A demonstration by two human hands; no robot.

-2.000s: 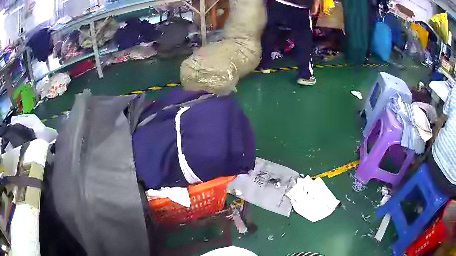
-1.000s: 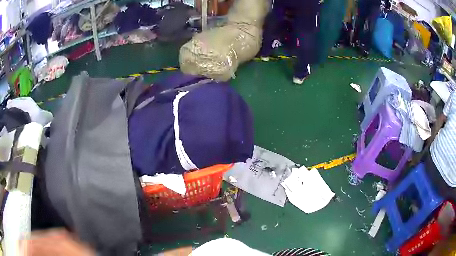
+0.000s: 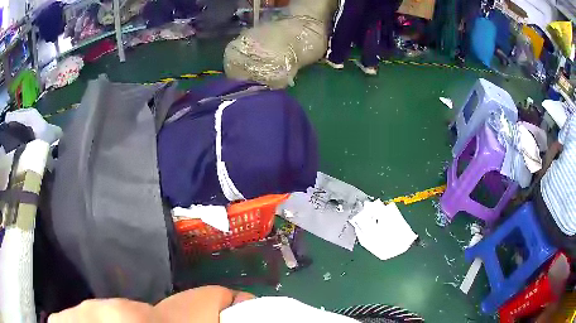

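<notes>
A bare arm point(image 3: 196, 306), which looks like my right, lies along the bottom edge beside a white sleeve-like cloth point(image 3: 284, 311). Its hand is cut off or cannot be made out, so its grip is unclear. My left hand is out of the picture. Nearest in front, large dark grey panels point(image 3: 114, 189) hang draped at the left. Beside them a navy bundle point(image 3: 252, 145), tied with a white strip point(image 3: 220, 145), sits in an orange-red plastic basket point(image 3: 243, 224).
The white table end point(image 3: 19, 252) with a dark band is at the far left. Papers point(image 3: 383, 230) lie on the green floor. Purple point(image 3: 483, 167) and blue point(image 3: 515, 249) stools stand at the right near a seated person point(image 3: 562, 183). A wrapped bale point(image 3: 265, 53) and standing legs are behind.
More of the bare arm now shows along the bottom edge. The bundle, basket and papers sit slightly higher and further left in the picture. The standing person's legs have moved left.
</notes>
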